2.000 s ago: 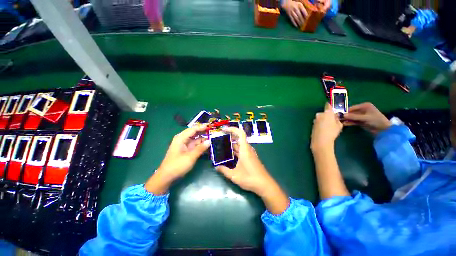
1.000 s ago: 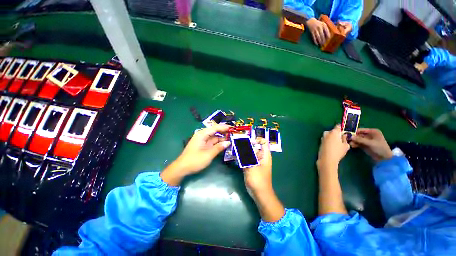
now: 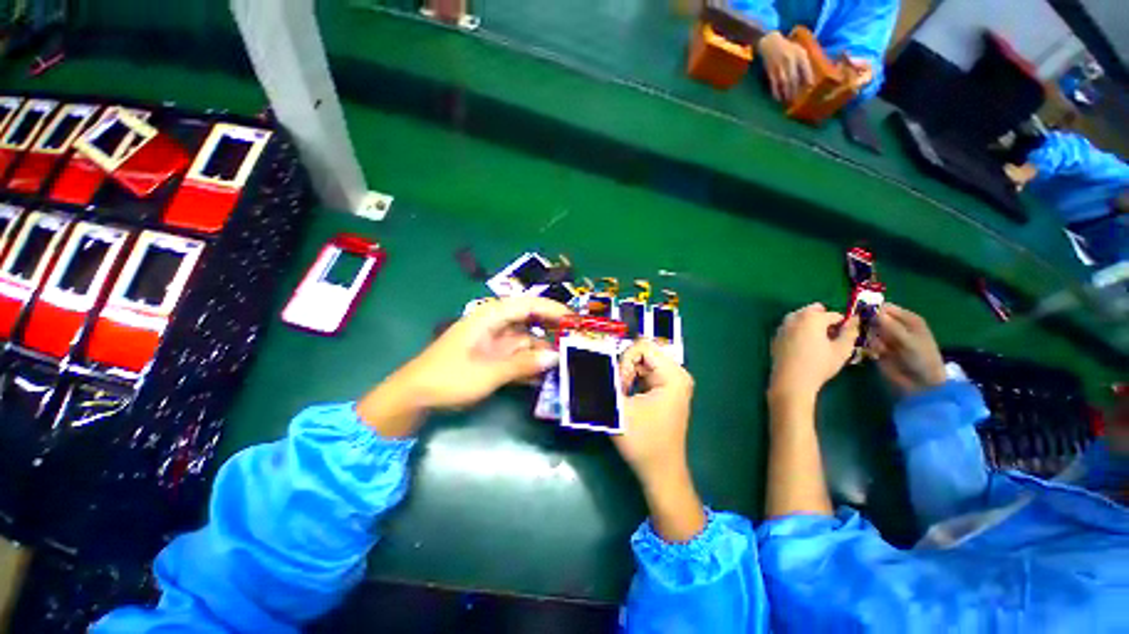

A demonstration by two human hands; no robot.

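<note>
An LCD module point(image 3: 592, 385) with a white edge and dark screen is held in front of me. A thin red bar, perhaps a phone front housing point(image 3: 594, 327), lies along its top edge. My right hand point(image 3: 657, 403) grips the module's right side. My left hand point(image 3: 477, 354) has its fingers at the upper left, by the red bar; its exact hold is partly hidden. Several more LCD modules point(image 3: 665, 325) with orange tails lie fanned out on the green bench point(image 3: 421, 266) beyond my hands. A pale, blurred piece shows behind the held module.
A black plastic-lined tray point(image 3: 254, 266) with red-and-white housings is at left. A loose housing point(image 3: 334, 285) lies near the metal post point(image 3: 303, 105). Another worker's hands point(image 3: 811, 359) hold a red unit at right. A person opposite holds an orange block point(image 3: 822, 82).
The held module has turned more upright and shifted slightly left in view. The view has shifted. The neighbour's red unit is now tilted differently.
</note>
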